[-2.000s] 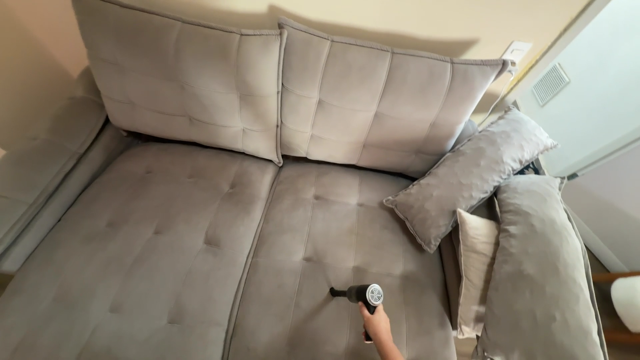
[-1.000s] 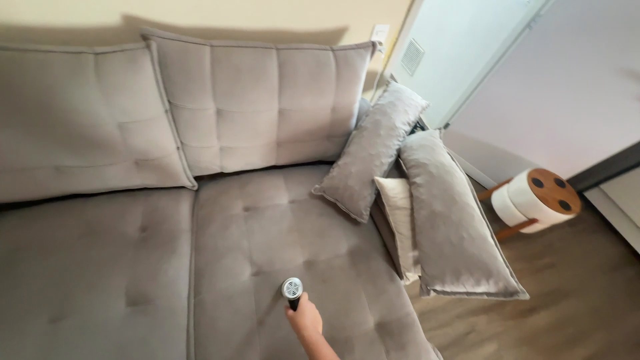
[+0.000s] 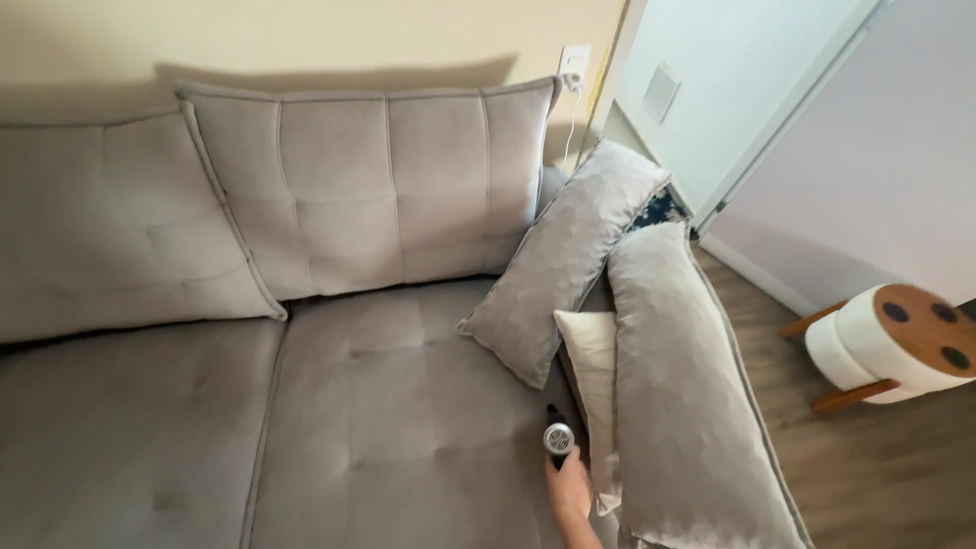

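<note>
My right hand [image 3: 570,486] is wrapped around the handle of a small black and silver handheld vacuum [image 3: 559,438]. Its dark nozzle points away from me, over the right edge of the grey tufted seat cushion [image 3: 389,404], beside the cream pillow [image 3: 593,381]. Whether the nozzle touches the fabric I cannot tell. A long grey pillow [image 3: 564,259] leans just beyond the nozzle, and another long grey pillow [image 3: 686,396] lies on the armrest side, right of my hand. My left hand is out of view.
Two grey back cushions [image 3: 343,191] lean against the wall. A white outlet [image 3: 573,62] with a plugged-in cord is behind the sofa's right end. On the wood floor at right stands a white round side table [image 3: 862,343] with a brown top. A door frame borders the wall.
My right hand, holding the vacuum, has moved right across the seat cushion, from its middle to beside the cream pillow. The view has swung right.
</note>
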